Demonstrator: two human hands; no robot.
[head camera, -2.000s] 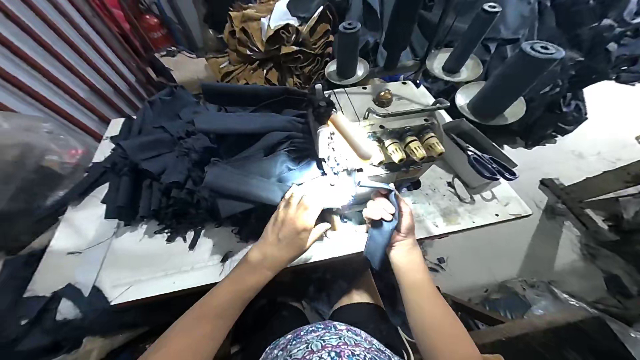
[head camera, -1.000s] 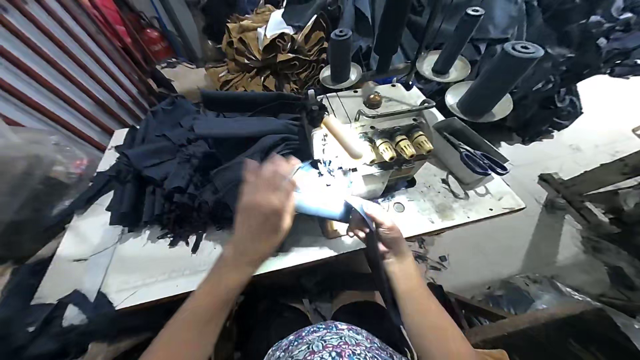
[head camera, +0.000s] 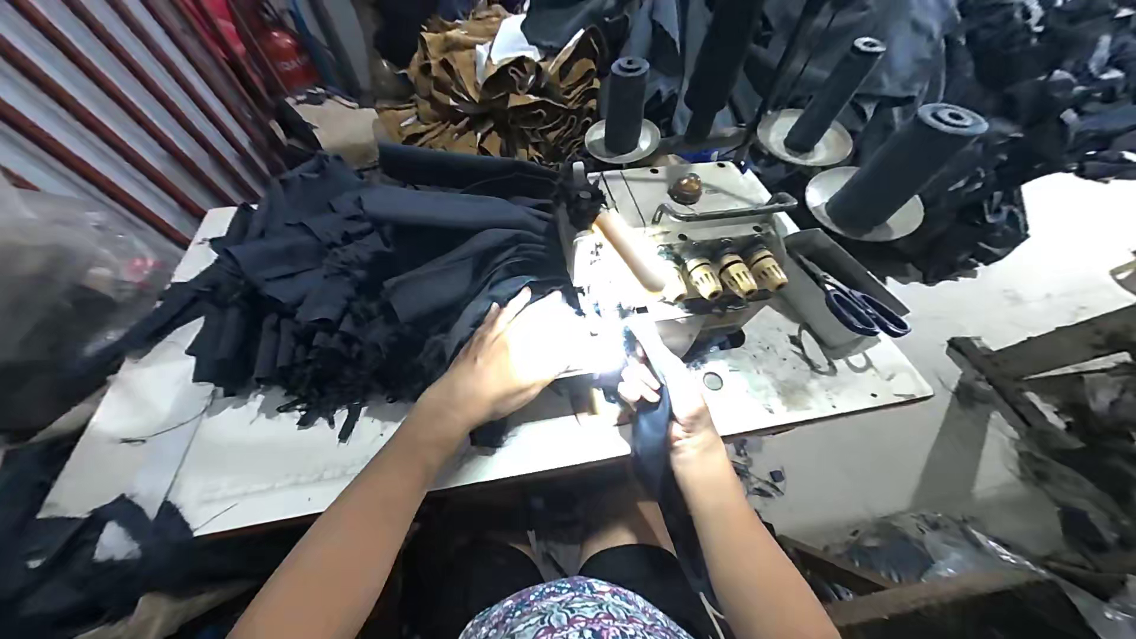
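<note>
An overlock sewing machine (head camera: 701, 200) stands on the white table, its lamp glaring over the needle area. My left hand (head camera: 510, 359) lies flat with spread fingers at the left of the needle area, over dark fabric; the glare hides what is under the fingertips. My right hand (head camera: 674, 395) grips a dark fabric strip (head camera: 652, 444) just in front of the machine, and the strip hangs down toward my lap. Left of the machine lies a heap of dark cut fabric pieces (head camera: 355, 257), which my left hand adjoins.
Scissors (head camera: 852, 306) rest in a grey tray (head camera: 821, 288) at the machine's right. Dark thread cones (head camera: 905, 169) stand on discs behind. Brown fabric pieces (head camera: 497, 98) are stacked beyond the table (head camera: 293, 488). A wooden frame (head camera: 1021, 364) stands at the right.
My left hand, blurred above the table a second ago, is now at the fabric beside the needle area. My right hand still holds the strip in front of the machine.
</note>
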